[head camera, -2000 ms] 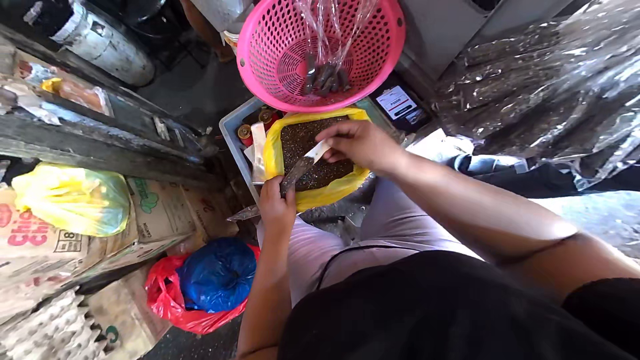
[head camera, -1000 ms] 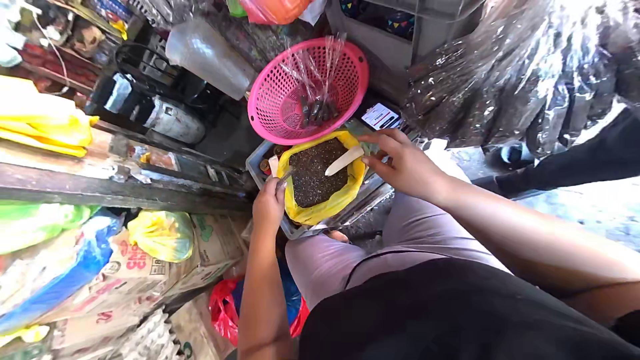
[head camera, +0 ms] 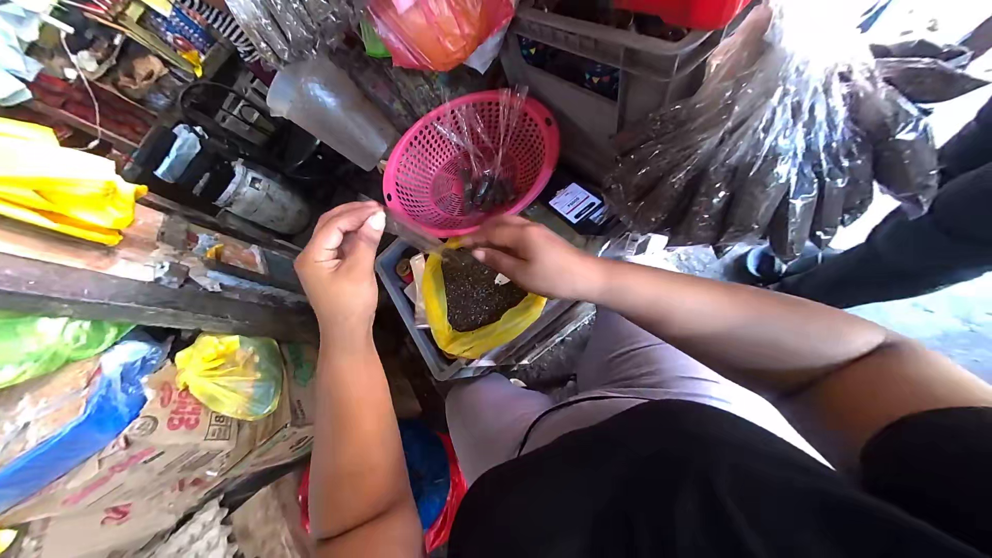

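Observation:
Between my hands a narrow clear plastic bag (head camera: 411, 231) is stretched. My left hand (head camera: 345, 244) pinches one end at the left, in front of the pink basket's edge. My right hand (head camera: 527, 256) has the other end, above a yellow plastic bag (head camera: 442, 322) opened around dark, coarse grains (head camera: 477, 298). A pale scoop-like piece (head camera: 501, 279) shows just under my right fingers, mostly hidden. The yellow bag stands in a grey plastic tub (head camera: 422, 349). Behind it, a pink perforated basket (head camera: 403, 167) holds several clear bags with dark contents (head camera: 488, 186).
Many filled clear bags (head camera: 728, 170) hang at the right, near another person's dark-clothed leg (head camera: 891, 240). A phone (head camera: 577, 203) lies beside the basket. A grey crate (head camera: 570, 85) stands behind. Wooden beams (head camera: 155, 291) and cardboard boxes (head camera: 194, 465) border the left side.
My left hand has risen from the yellow bag's edge to beside the pink basket. The narrow bag is now drawn out between both hands. The pale piece in my right hand is now mostly hidden.

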